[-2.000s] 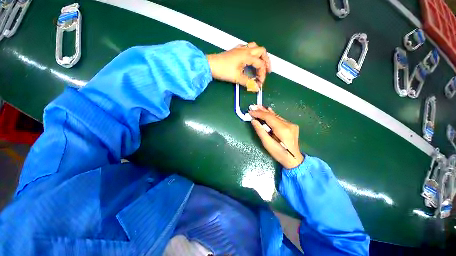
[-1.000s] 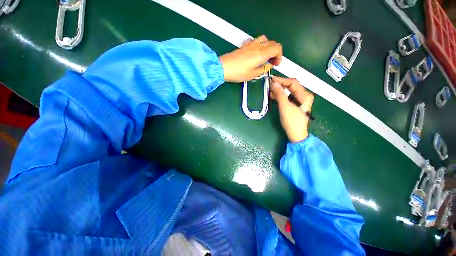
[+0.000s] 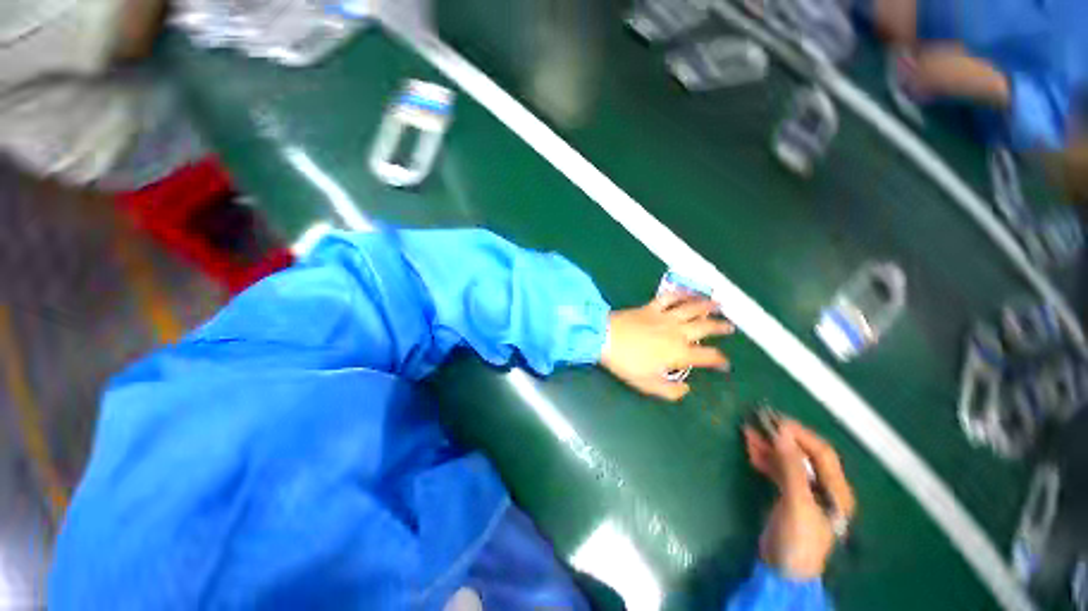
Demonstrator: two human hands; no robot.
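Note:
My left hand [image 3: 666, 346] lies over an oval frame on the green surface, its fingers spread. The frame's pale head with a blue patch [image 3: 685, 284] shows above the fingers at the white strip, and a bit of its rim shows below them. The rest is hidden under the hand. I cannot see a grip on it. My right hand [image 3: 802, 492] is lower right, apart from the frame, with the slim dark pen-like tool [image 3: 814, 477] held in its curled fingers. The picture is blurred.
One oval frame [image 3: 412, 134] lies at upper left. Another [image 3: 861, 313] lies beyond the white strip [image 3: 573, 167]. More frames cluster at right [image 3: 1014, 380] and along the top. A red crate [image 3: 197, 221] stands at left. Another person's hand [image 3: 954, 74] shows at upper right.
The view has swung left and up. My left hand has opened from its pinch and spread over the frame. My right hand, still with the tool, has moved away from the frame.

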